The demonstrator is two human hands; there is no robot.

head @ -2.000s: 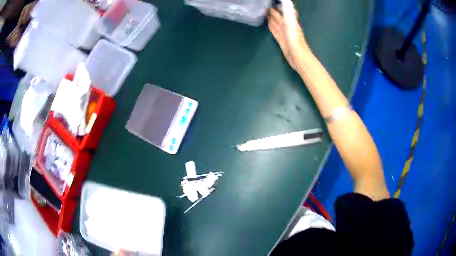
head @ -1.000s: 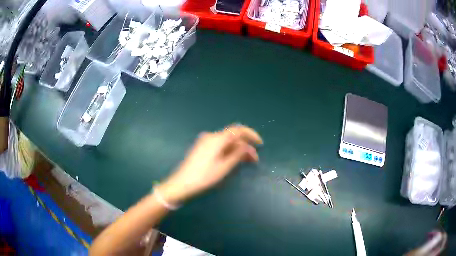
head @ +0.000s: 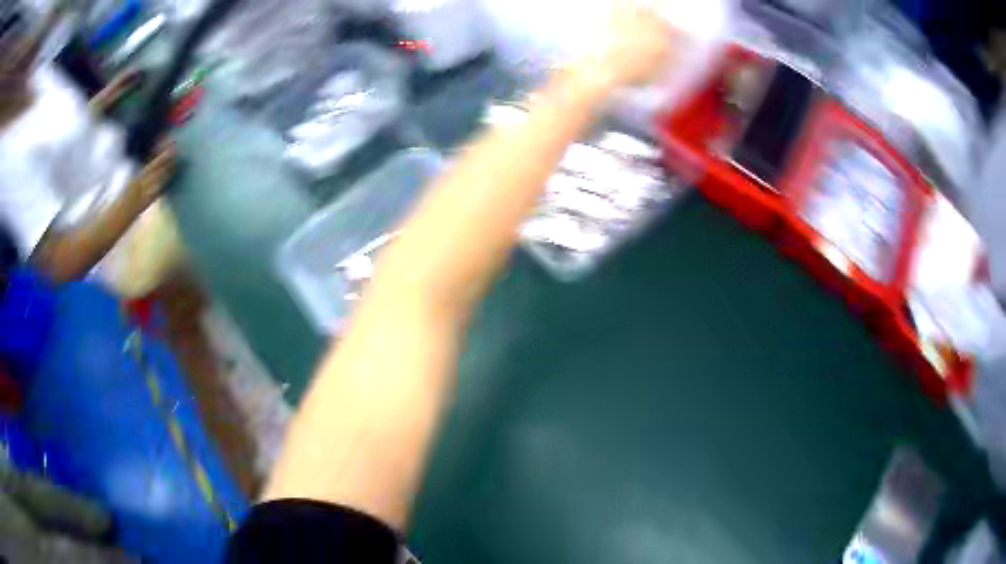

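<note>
My left hand [head: 640, 50] is at the top of the view, blurred against white and clear items at the back of the bench. Its fingers and anything in them cannot be made out. My left forearm crosses over a clear box of jumbled white parts [head: 601, 198] and hides some of it. A clear box [head: 303, 270] with a few white parts stands left of the forearm, partly hidden by it. My right hand is out of the picture.
Red bins [head: 750, 204] stand at the right, holding a dark phone [head: 776, 119] and a box of white pieces [head: 855, 204]. The scale [head: 905, 501] is cut off at lower right. Another person's arm [head: 110, 226] is at the left.
The view has swung left. My left hand has moved from over the bench to its back. My right hand, the small pile of pins and the white tool have left the view.
</note>
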